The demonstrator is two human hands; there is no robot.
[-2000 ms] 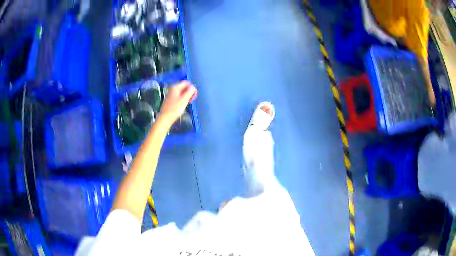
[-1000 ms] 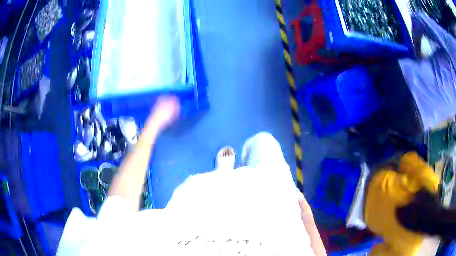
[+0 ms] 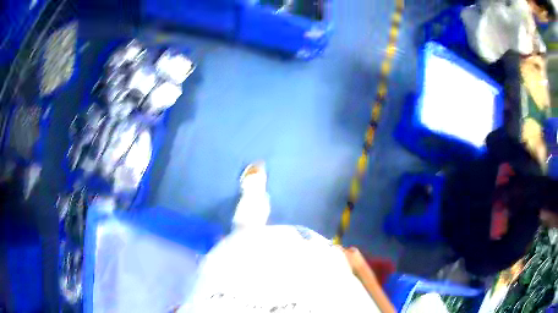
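Observation:
A blue tote (image 3: 160, 223) with a whitish liner lies at the lower left, beside my white shirt and cut off by the bottom edge. My left hand cannot be made out; the tote's near end is out of frame. My right forearm shows at the bottom, right of my shirt. Only a blurred bit of my right hand (image 3: 350, 252) shows at its far end, by the shirt's edge, so its grip cannot be told.
Blue totes (image 3: 269, 30) lie across the top. White rounded parts (image 3: 137, 153) fill bins along the left. Striped tape (image 3: 369, 137) runs right of my foot. Beyond it are a white-lined blue tote (image 3: 459, 98), a blue stool (image 3: 419, 205) and a person in dark clothes (image 3: 477, 214).
The view has shifted. The bright-lined tote near my left hand at the upper left is gone from there; a lined tote now shows at the lower left. My left arm has left the picture.

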